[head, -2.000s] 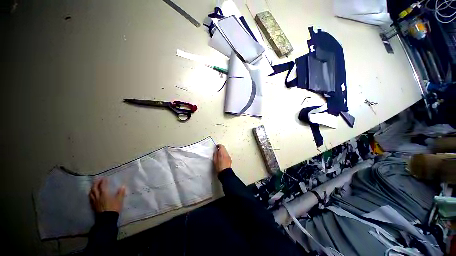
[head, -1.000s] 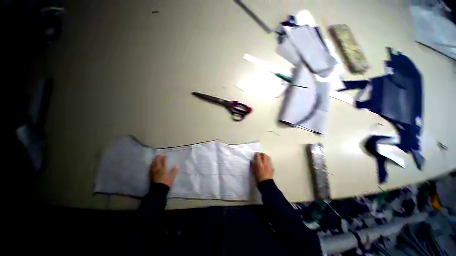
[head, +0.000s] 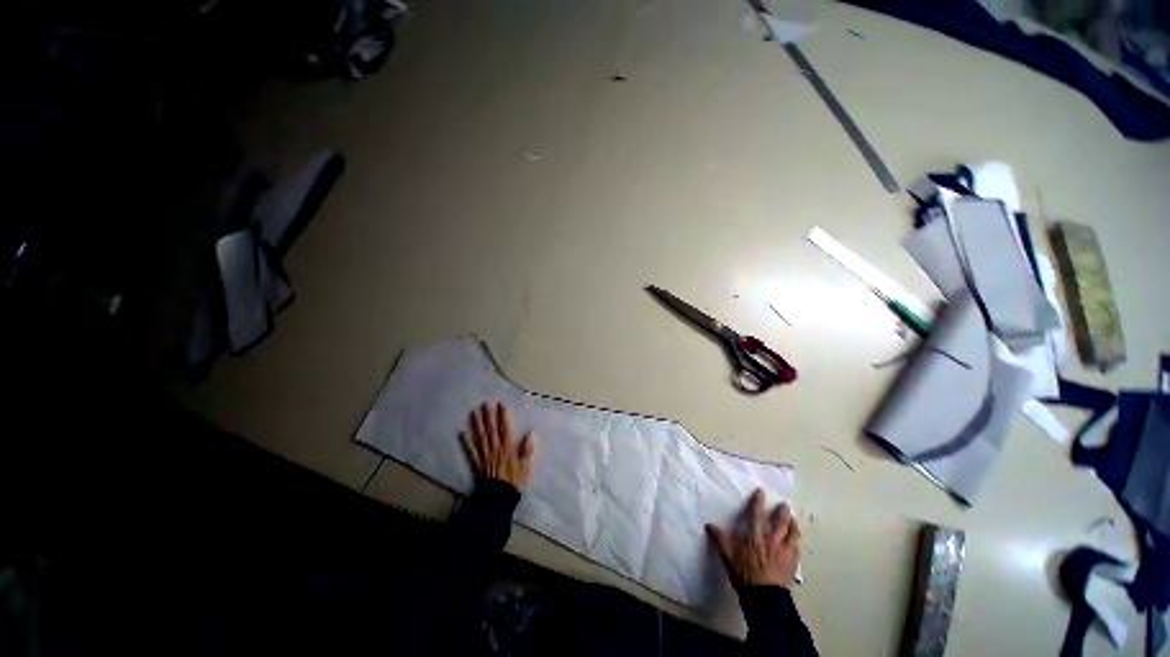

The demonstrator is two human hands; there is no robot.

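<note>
A long garment panel (head: 603,481) with a slightly creased white top layer and a thin dark edge lies flat along the near edge of the table. My left hand (head: 498,449) lies flat on it left of its middle, fingers apart. My right hand (head: 760,542) rests on its right end with fingers spread. Neither hand grips anything that I can see. Fabric shears (head: 722,338) with dark blades and dark red and black handles lie on the table beyond the panel.
A shiny pattern weight (head: 934,593) lies right of my right hand, a yellowish-green one (head: 1088,295) farther off. Curled grey-white pieces (head: 956,398), a green item (head: 908,316) and navy pieces (head: 1142,449) lie right. A long grey strip (head: 840,113) lies beyond; a strip bundle (head: 244,289) lies left.
The view has swung left, so the things appear farther right and the left strip bundle shows more clearly. My right hand has gone from the panel's right edge to lying spread on top.
</note>
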